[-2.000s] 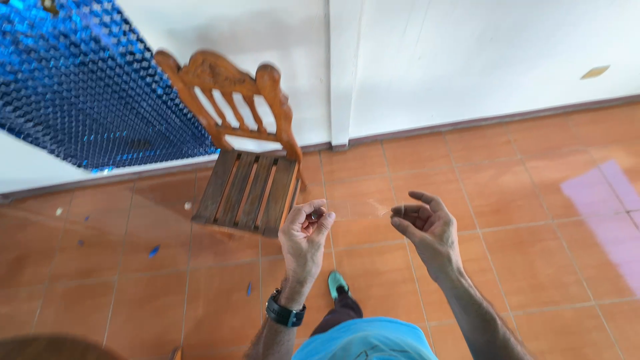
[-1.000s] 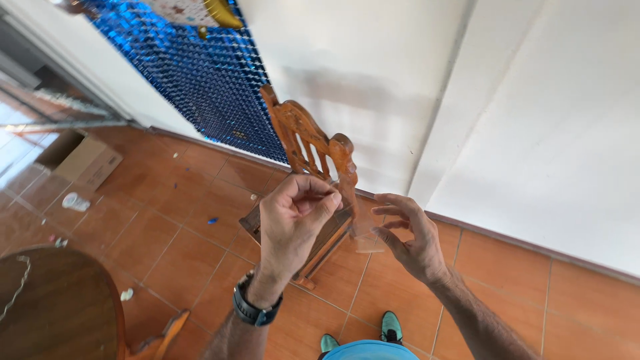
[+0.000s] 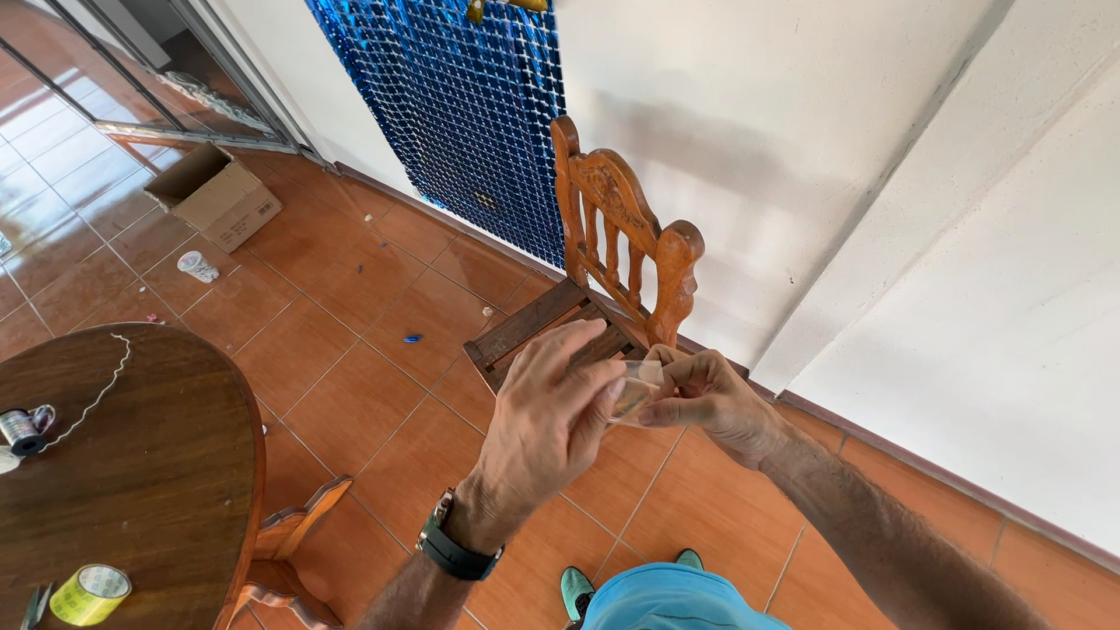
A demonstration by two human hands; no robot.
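My left hand [image 3: 551, 411], with a dark watch on its wrist, and my right hand [image 3: 713, 402] are close together at the centre. Between their fingers is a clear piece of plastic, seemingly adhesive tape [image 3: 634, 394]. My right thumb and fingers pinch its right side. My left fingertips and thumb hold its left side. Just beyond the hands stands a carved wooden chair [image 3: 621, 201] with a slatted seat, partly covered by my hands.
A round wooden table [image 3: 157, 455] at the left bears a tape roll [image 3: 90, 595], scissors [image 3: 37, 605] and a ribbon spool [image 3: 24, 429]. Another wooden chair [image 3: 297, 525] adjoins it. A cardboard box [image 3: 229, 206] and a cup [image 3: 198, 267] lie on the floor. Blue foil curtain [image 3: 472, 105] hangs on the wall.
My hands, apart in the earlier frames, have come together at the clear piece. The view has swung left, bringing more of the round table and the box into sight.
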